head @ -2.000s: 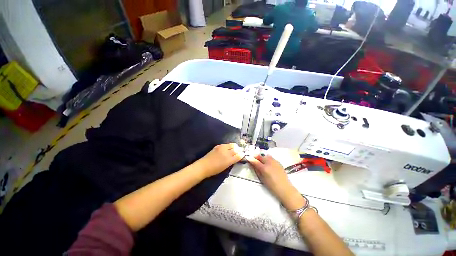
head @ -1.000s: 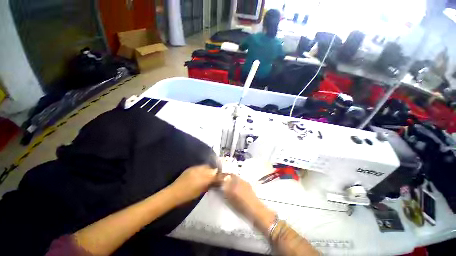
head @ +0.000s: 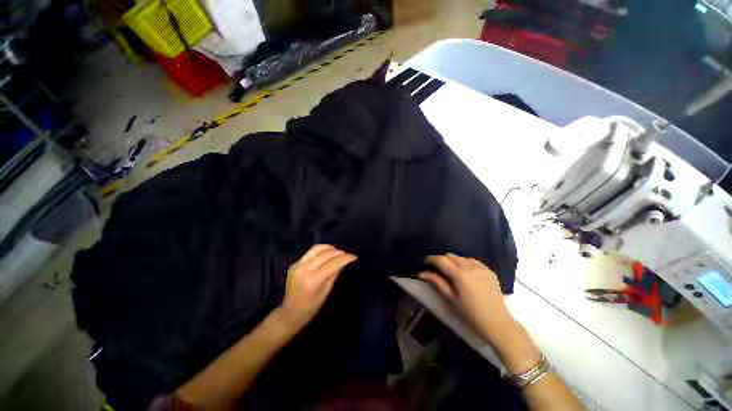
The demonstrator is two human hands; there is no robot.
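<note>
The black garment (head: 265,193) lies in a large soft pile over the left end of the white machine table (head: 554,321) and hangs over its front edge. My left hand (head: 315,281) pinches the black fabric with thumb and fingers near the middle of the view. My right hand (head: 465,285) grips the same fabric a short way to the right, over the table's front edge. The sewing machine (head: 610,177) stands to the right of the fabric; its needle area (head: 582,237) has no fabric under it. The fingertips are partly hidden in dark cloth.
Red-handled snips (head: 642,293) lie under the machine arm. Striped black and white bands (head: 417,84) are at the table's far left corner. A blue-white tub (head: 514,76) stands behind the table. Yellow and red crates (head: 172,28) and yellow-black floor tape (head: 265,95) are beyond the pile.
The view has swung left and down. Both hands have moved away from the needle toward the front left with the fabric, and are now farther apart. The fabric has left the needle area.
</note>
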